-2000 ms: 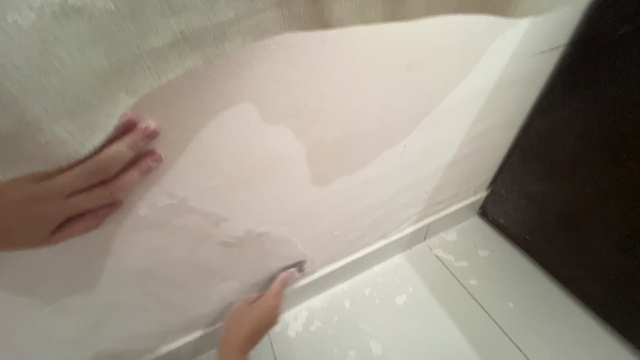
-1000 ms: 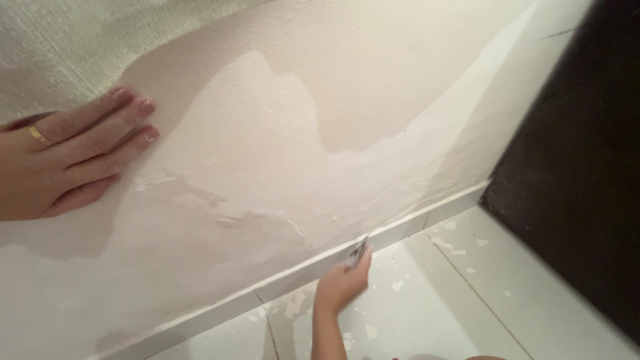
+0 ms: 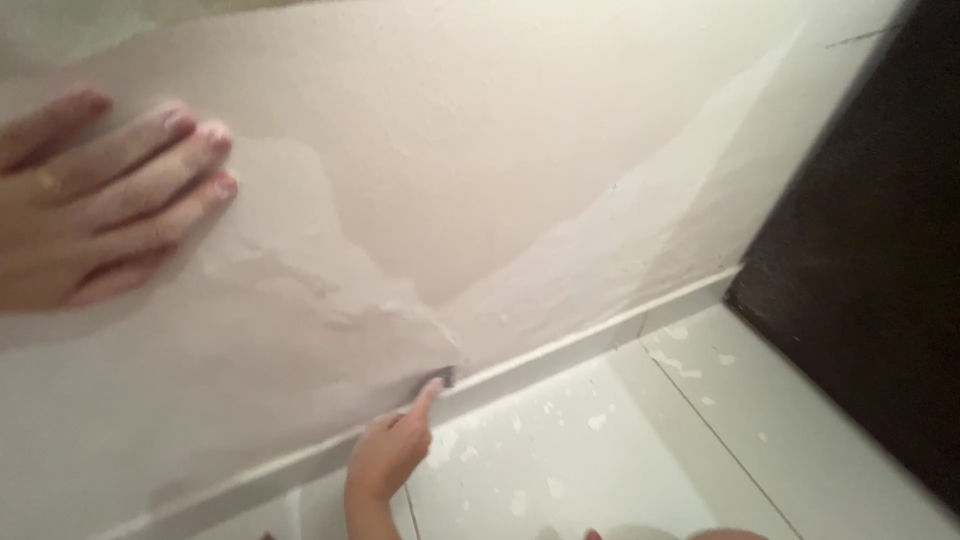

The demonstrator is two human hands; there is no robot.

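My left hand (image 3: 120,202), with a ring on one finger, lies flat against the wall (image 3: 480,172) at the left, fingers spread a little. Low on the wall, just above the baseboard (image 3: 547,360), my right hand (image 3: 397,442) grips a small dark scraping tool (image 3: 444,375), its index finger stretched along it. The tool is blurred and largely hidden, so its exact kind cannot be told. Around it the wall surface is patchy, with peeling, ragged-edged layers of paint or plaster between the two hands.
Pale flakes (image 3: 598,421) are scattered over the white floor tiles (image 3: 630,465) below the baseboard. A dark, flat-sided panel or piece of furniture (image 3: 862,247) stands at the right against the wall. Part of the person's body shows at the bottom edge.
My right hand moved right along the baseboard, then back left to a rougher patch of wall. My left hand stays on the wall at the left.
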